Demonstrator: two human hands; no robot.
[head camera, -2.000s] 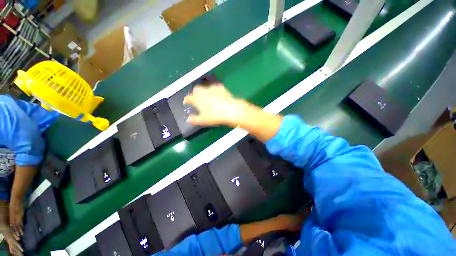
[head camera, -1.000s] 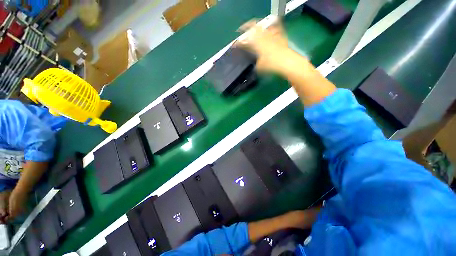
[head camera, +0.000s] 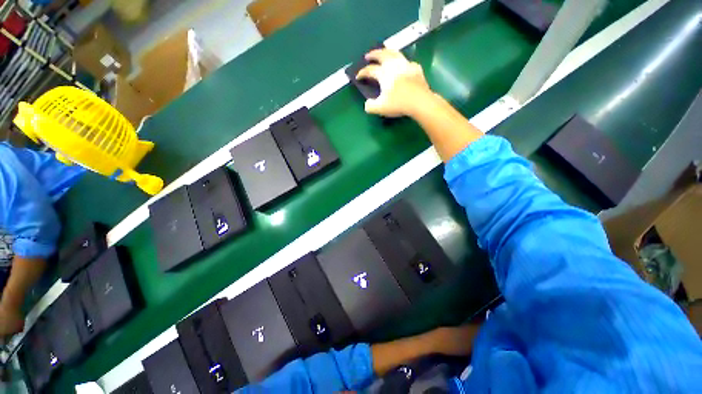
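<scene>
My right hand (head camera: 394, 86) reaches across the green conveyor belt (head camera: 339, 202), its fingers curled over a small black box (head camera: 363, 74) beside the far white rail. The hand hides much of this box. To its left on the belt lie two side-by-side pairs of black pieces: a plain box (head camera: 263, 169) with a stripped tray (head camera: 305, 145), and a plain box (head camera: 175, 229) with a tray (head camera: 217, 209). My left forearm shows at the bottom, but its hand is hidden behind my right sleeve.
A row of alternating black boxes (head camera: 360, 281) and trays lies on the near bench. A single black box (head camera: 591, 160) lies right, near a white post (head camera: 556, 50). A yellow fan (head camera: 81, 131) stands on the far bench. Another person's blue sleeve (head camera: 27, 204) is at left, beside more black boxes.
My right hand has moved up and right along the belt from the box row. The boxes there, earlier in one touching row, now lie in separated pairs.
</scene>
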